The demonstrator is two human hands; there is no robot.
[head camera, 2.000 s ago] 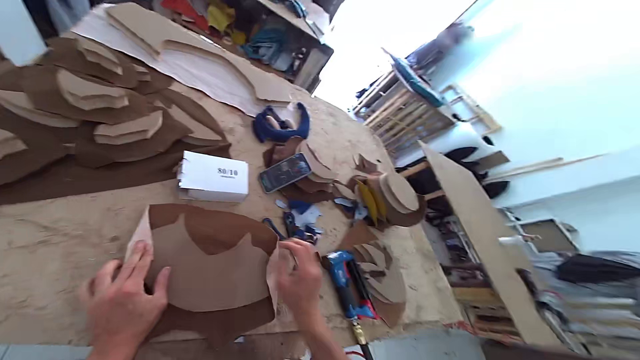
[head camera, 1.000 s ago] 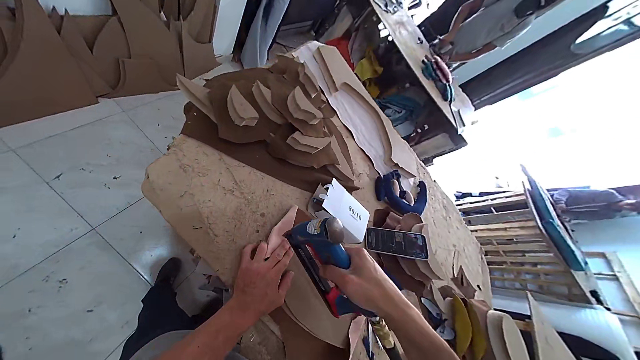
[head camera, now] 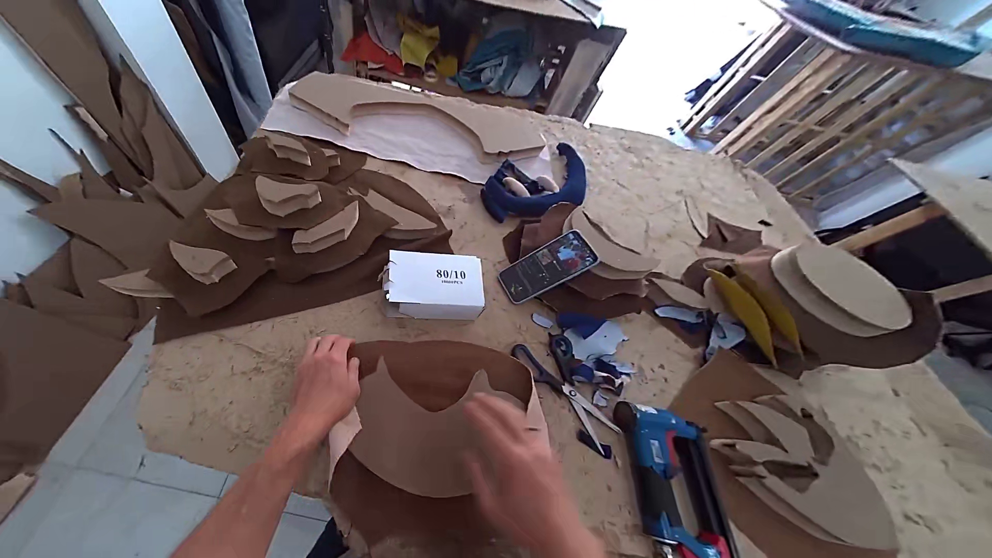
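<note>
A brown fabric piece (head camera: 434, 519) lies at the near edge of the table, with a curved tan board (head camera: 411, 442) on it. My left hand (head camera: 325, 380) presses the fabric's folded left edge, fingers together on it. Over the right half of the board is my right hand (head camera: 511, 465), blurred, and whether it touches the board cannot be told. To its right rests a blue pneumatic staple gun (head camera: 674, 473). Scissors (head camera: 570, 391) with blades apart lie between the board and the staple gun. Behind the board sits a white cardboard box (head camera: 434, 287) bearing print.
Brown fabric pieces with foam blocks (head camera: 287, 198) are heaped at the left. A phone (head camera: 549, 266) lies on stacked pieces. Navy padded parts (head camera: 535, 201) are farther back. At the right are round foam discs (head camera: 845, 291) and stacked tan pieces (head camera: 821, 488).
One second ago my right hand held the staple gun at the fabric's edge; now the gun lies on the table and that hand is over the board. The view has turned strongly.
</note>
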